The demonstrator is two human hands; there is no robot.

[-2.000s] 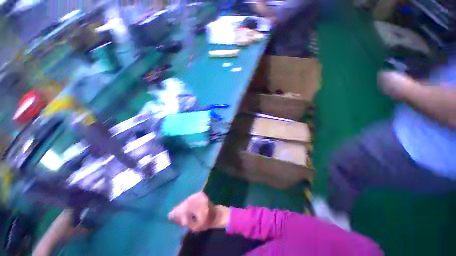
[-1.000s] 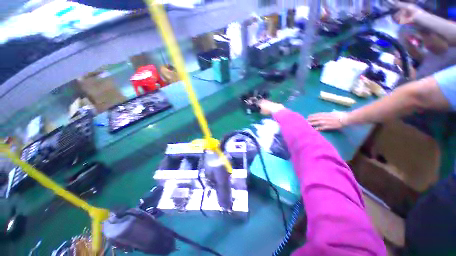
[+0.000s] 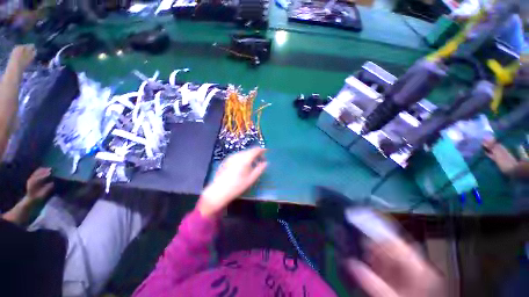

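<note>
My left hand (image 3: 235,177) is over the bench's front edge, palm down, fingers a little apart, with nothing visible in it. Its fingertips are just in front of the near end of a fan of orange-yellow wires (image 3: 239,113), where small black parts (image 3: 223,149) lie. My right hand (image 3: 400,261) is blurred at the lower right, in front of the bench edge. It holds a black unit (image 3: 336,223) with a pale part on its near side. The fingers partly hide the unit, and blur hides its details.
Ribbon cables (image 3: 139,125) lie on a black mat (image 3: 188,156) at left. Round black parts (image 3: 311,104) lie left of two screw feeders (image 3: 371,125). Two screwdrivers (image 3: 403,93) hang over the feeders. A teal box (image 3: 455,165) is at right. Other people's hands (image 3: 39,184) (image 3: 502,156) are at both sides.
The view has swung left to the wires and ribbon cables. My right hand, earlier reaching far over the bench to a dark object, is now near me holding the black unit. My left hand has come into view.
</note>
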